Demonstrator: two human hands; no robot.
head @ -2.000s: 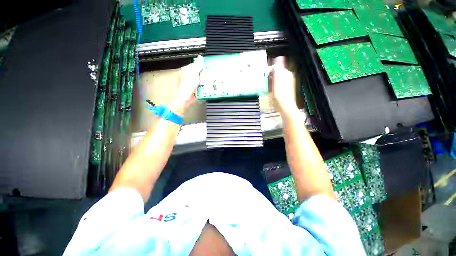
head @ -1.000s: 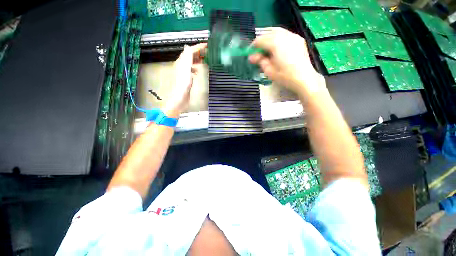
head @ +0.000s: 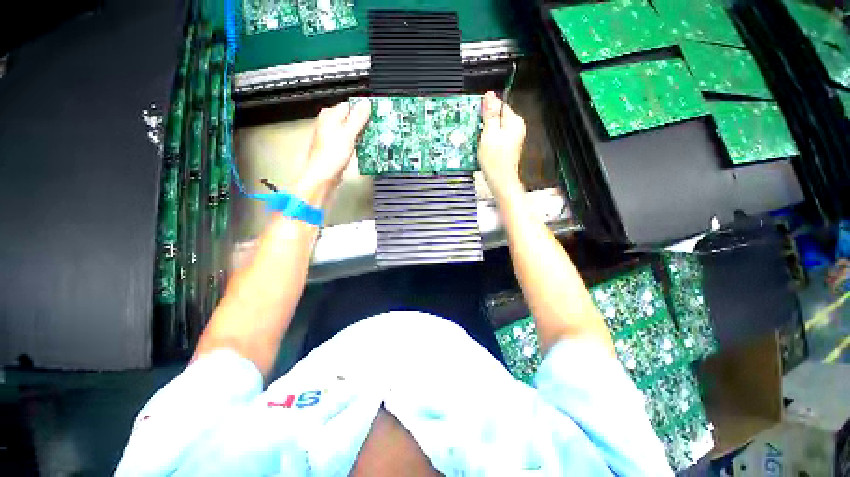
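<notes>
A green circuit board (head: 419, 136), its component-crowded face up, is held level over the ribbed black pad (head: 428, 220). My left hand (head: 334, 140) grips its left edge and wears a blue wrist strap (head: 296, 209). My right hand (head: 501, 140) grips its right edge. A thin green strip (head: 510, 80) sticks up from the fingers of my right hand. The pad lies across the silver rails (head: 345, 244) and shows above and below the board.
Left: a layered board stack (head: 194, 186) by a black sheet (head: 75, 186). Right: plainer green boards (head: 643, 95) on a black sheet (head: 699, 191). Lower right: component-side-up boards (head: 643, 317) and a brown cardboard box (head: 746, 391). Small boards (head: 326, 14) lie beyond the rails.
One second ago my right hand held a blurred, tilted board and my left hand was apart from it. Now both hands hold a board level, and the thin strip shows at my right hand.
</notes>
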